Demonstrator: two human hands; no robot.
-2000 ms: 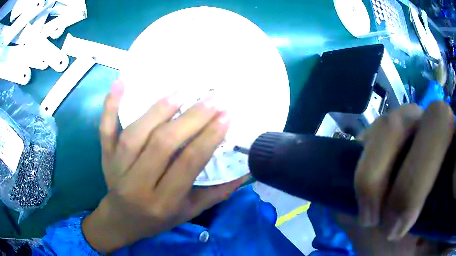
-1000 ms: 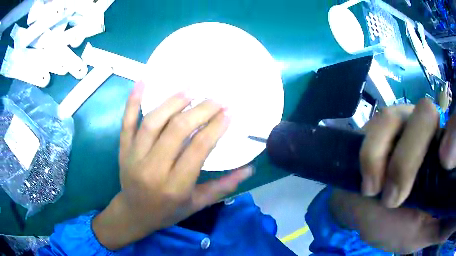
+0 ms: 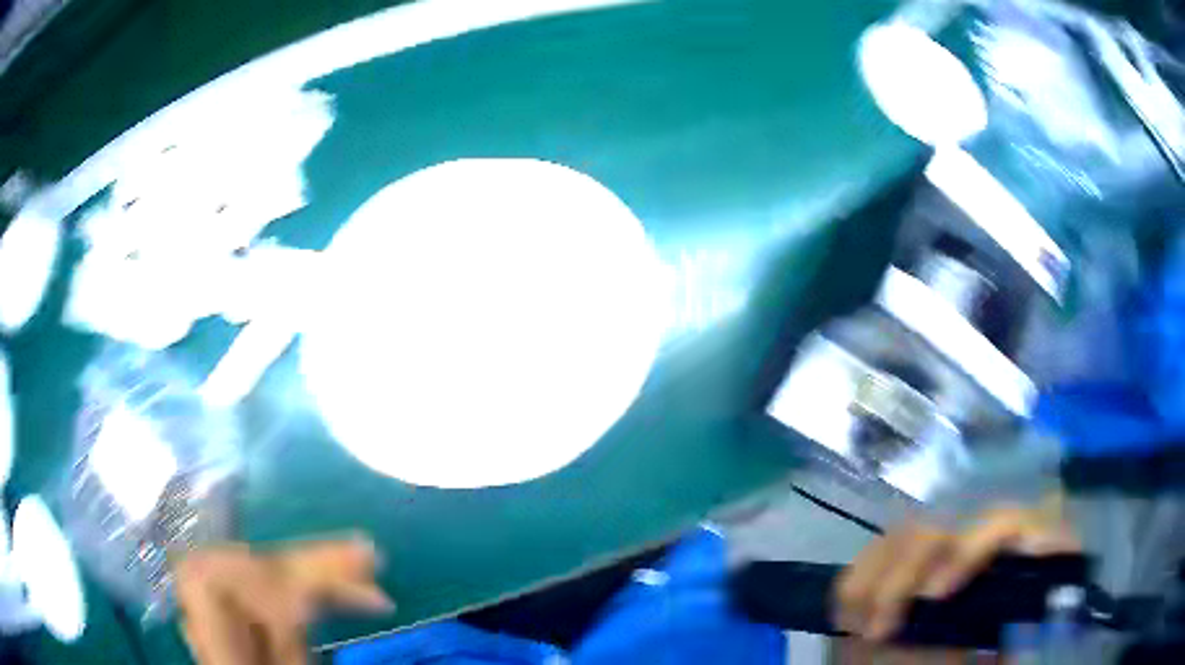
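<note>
The round white plate [image 3: 487, 325] lies on the green bench in the middle of the view, overexposed, with no hand on it. My left hand [image 3: 280, 591] is blurred at the lower left, below the plate and beside the bag of screws [image 3: 163, 526]; its fingers are apart and I see nothing in it. My right hand [image 3: 955, 572] is at the lower right, closed around the black electric screwdriver [image 3: 793, 595], which is away from the plate. The screwdriver's tip cannot be made out.
A pile of white arms [image 3: 195, 208] lies at the upper left, with loose arms reaching to the plate. A screw feeder [image 3: 884, 403] stands at the right. A disc-and-arm assembly [image 3: 923, 85] lies behind it. A person's blue sleeve [image 3: 1105, 416] shows at the right edge.
My left hand has left the plate and moved down and left. My right hand has drawn the screwdriver down, away from the plate. The view has shifted and is blurred.
</note>
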